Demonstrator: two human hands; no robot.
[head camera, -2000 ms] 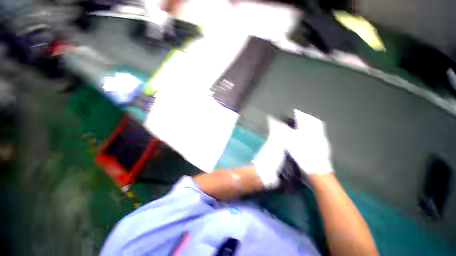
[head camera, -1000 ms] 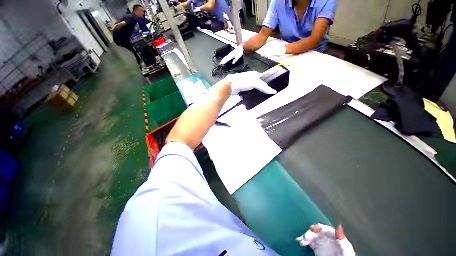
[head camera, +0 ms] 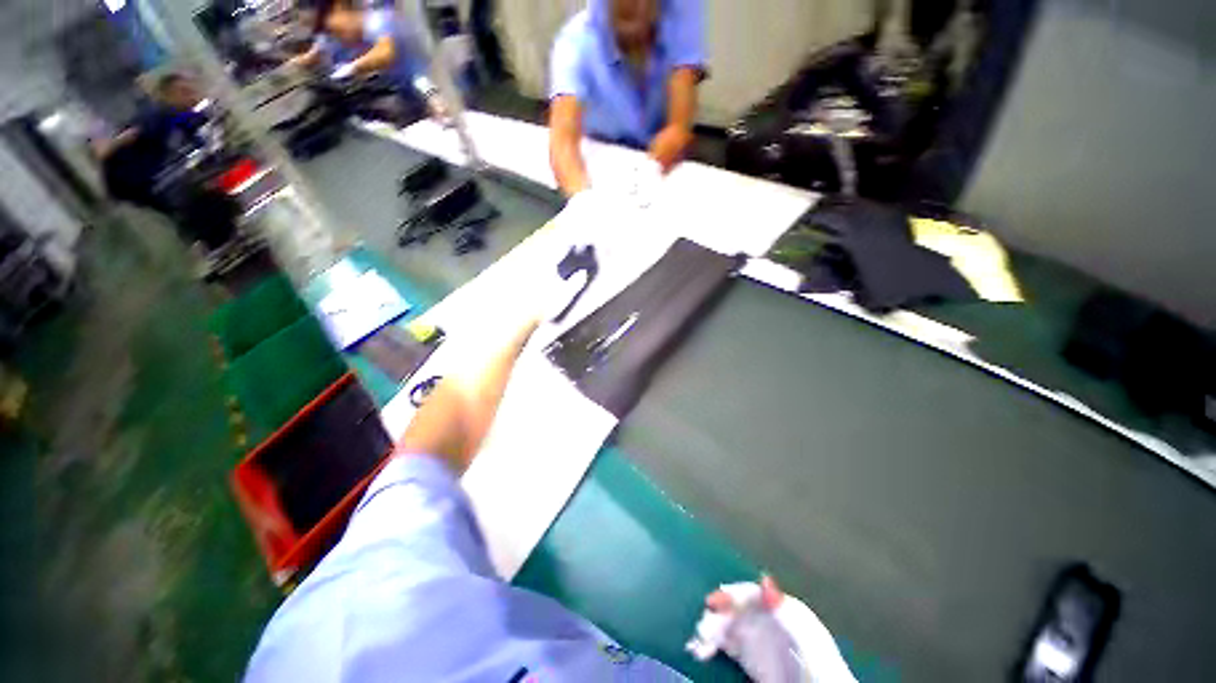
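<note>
My left hand [head camera: 550, 296], in a white glove, reaches far out over the white paper sheets [head camera: 540, 440]. It blends into the bright paper, so its fingers are unclear. A small black curved piece [head camera: 576, 267] shows at its fingertips; I cannot tell whether it is gripped. My right hand [head camera: 767, 638], gloved with bare fingertips, is at the bottom over the teal edge, fingers loosely curled and nothing visible in it. A black case part with a silvery inside [head camera: 1071, 627] lies on the belt at the lower right.
A shiny black sheet [head camera: 640, 334] lies across the paper. Black corded adapters [head camera: 447, 207] lie farther up the belt [head camera: 854, 440]. A person [head camera: 620, 80] works opposite. A red crate [head camera: 314, 467] and green bins [head camera: 280, 354] stand at left. Dark cloth [head camera: 894, 260] lies across the belt.
The view has turned right, bringing the black part into view. My left hand has left the dark area by the paper's yellow edge and is over the white paper. The person opposite has drawn their hands back.
</note>
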